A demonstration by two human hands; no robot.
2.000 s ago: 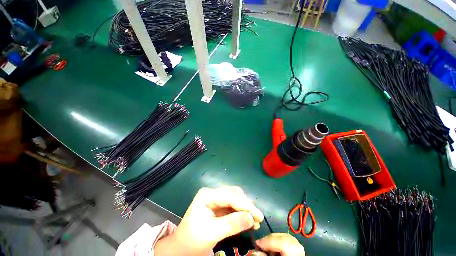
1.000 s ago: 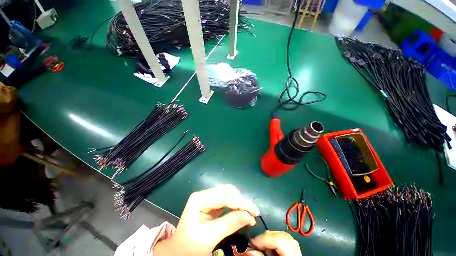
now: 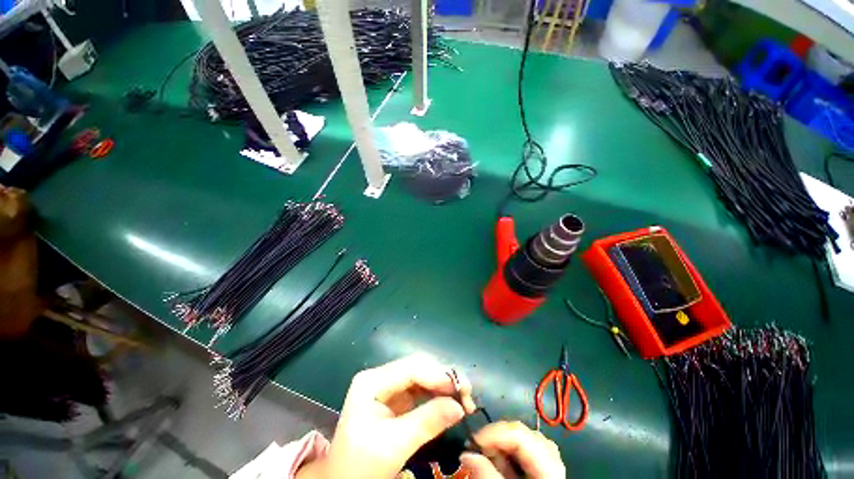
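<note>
My left hand [image 3: 401, 412] is at the bottom centre, its thumb and forefinger pinching the end of a thin black cable [image 3: 476, 423]; small pale wire tips show above the fingertips. My right hand [image 3: 513, 451] is just right of it, partly cut off by the bottom edge, with its fingers closed on the same cable a little lower. Whether a sleeve is on the cable cannot be told. Something dark with orange-red and yellowish parts shows below the hands, too cut off to name.
Orange-handled snips [image 3: 562, 398] lie right of my hands. Beyond are a red heat gun [image 3: 521, 281], small pliers [image 3: 599, 323] and a red case [image 3: 629, 297]. A dense cable stack [image 3: 740, 412] lies at right, two cable bundles [image 3: 262, 267] at left. White shelf legs [image 3: 351, 94] stand behind.
The whole view has shifted slightly. Pale wire tips now show above my left fingertips, and my right fingers have moved closer to them along the cable.
</note>
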